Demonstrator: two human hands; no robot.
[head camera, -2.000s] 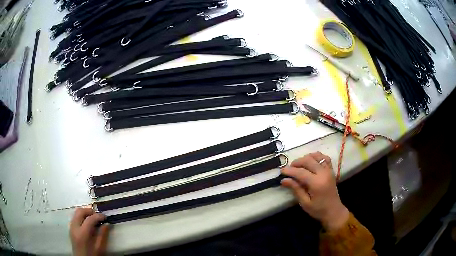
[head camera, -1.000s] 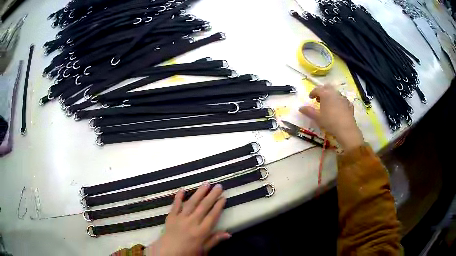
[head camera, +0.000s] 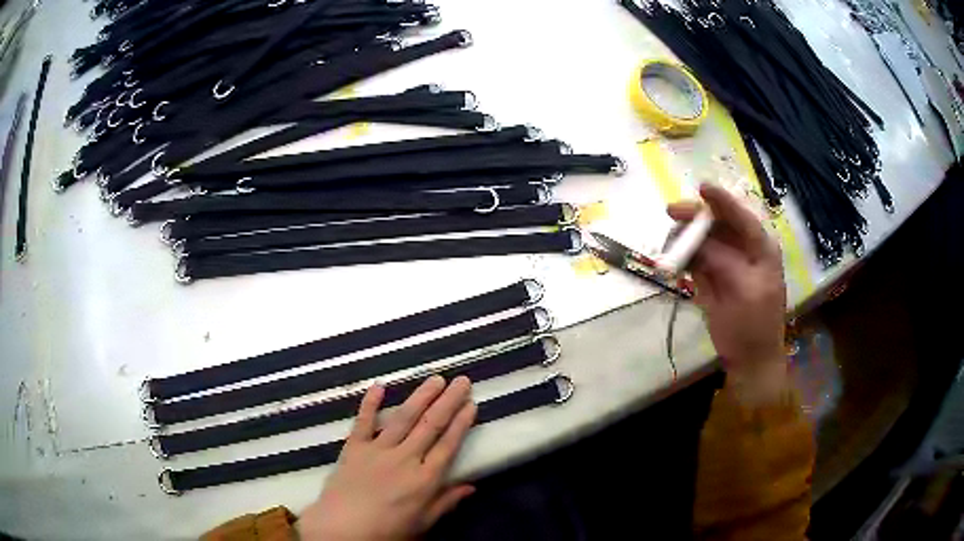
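Note:
Several black webbing straps (head camera: 349, 365) with a metal D-ring at each end lie in a near row at the table's front edge. My left hand (head camera: 396, 460) lies flat with fingers spread on the nearest two straps, pressing near their middle. My right hand (head camera: 738, 277) is raised over the table at the right and holds a slim white tool (head camera: 688, 241) between its fingers; the tool is blurred and its tip is unclear. Dark snips with red handles (head camera: 637, 263) lie on the table just left of my right hand, their handle end partly hidden by it.
A large heap of black straps (head camera: 243, 95) lies at the far left and centre. Another heap (head camera: 793, 116) lies at the right. A yellow tape roll (head camera: 668, 97) stands near yellow strips stuck to the table. A single strap (head camera: 33, 159) lies at the far left.
My left hand has left the strap ends and lies on their middle. My right hand let go of the nearest strap, moved to the white tool and has lifted it towards me.

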